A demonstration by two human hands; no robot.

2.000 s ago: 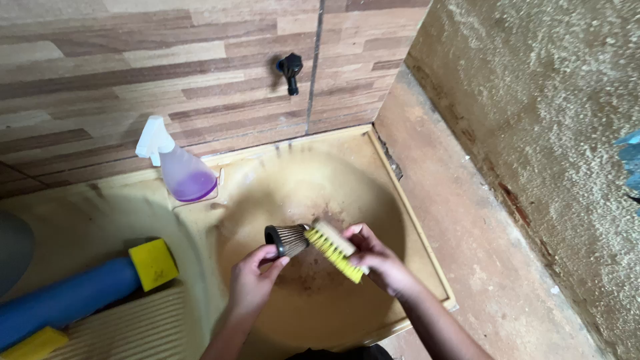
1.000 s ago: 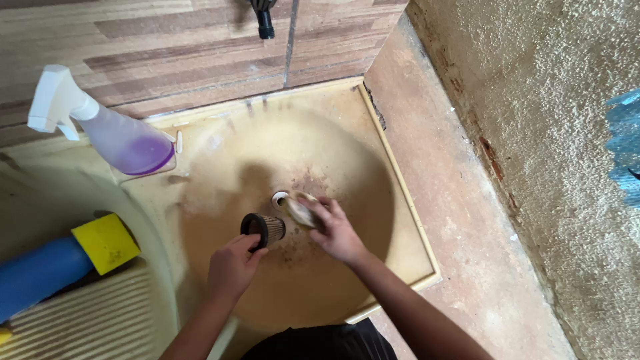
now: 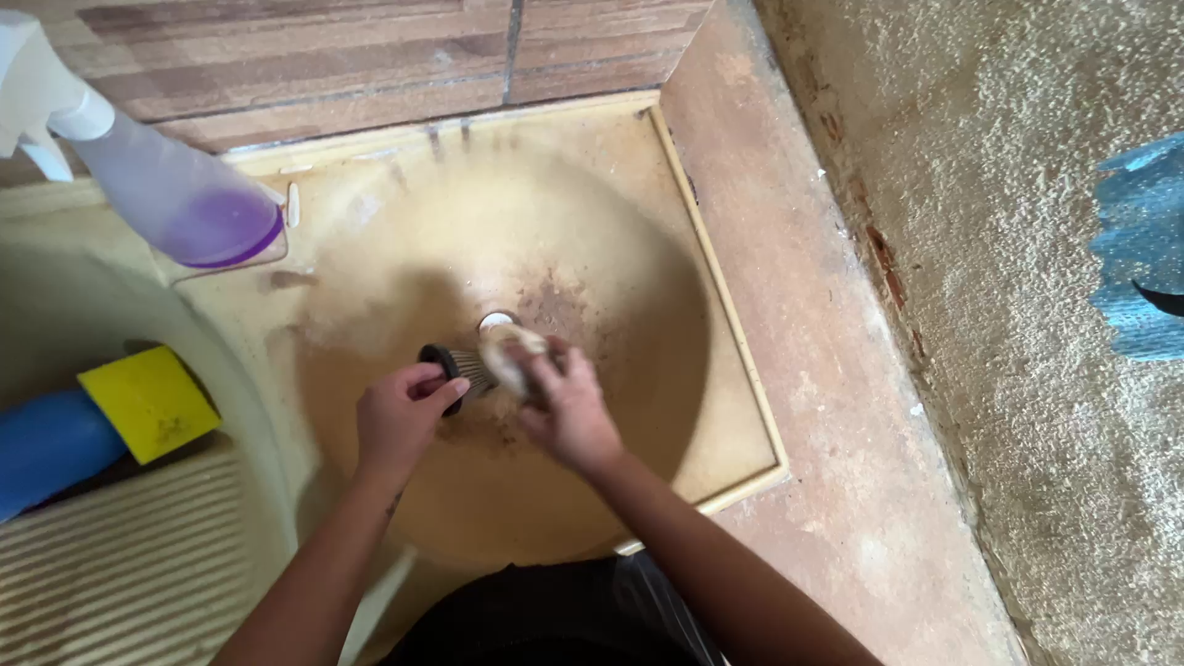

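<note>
Over the round basin of a beige laundry sink (image 3: pixel 573 499), my left hand (image 3: pixel 407 407) grips the black rim of a small pleated filter (image 3: pixel 474 370). A scrub brush (image 3: pixel 507 356), blurred, is held in my right hand (image 3: pixel 569 402) and meets or nearly meets the filter's pleated side; exact contact cannot be told. Its bristles are largely hidden here. Just beyond the brush is the white drain (image 3: pixel 497 320), with brown dirt scattered around it.
A spray bottle with purple liquid (image 3: pixel 185 194) stands on the back left ledge. At the left lie a blue bottle (image 3: pixel 55 444), a yellow sponge or cloth (image 3: pixel 153 402) and the ribbed washboard (image 3: pixel 129 564). A rough wall (image 3: pixel 999 277) rises at the right.
The brush has turned in my right hand: its yellow bristles showed two seconds ago and are now mostly hidden. My left hand still holds the filter. The view has moved closer to the basin.
</note>
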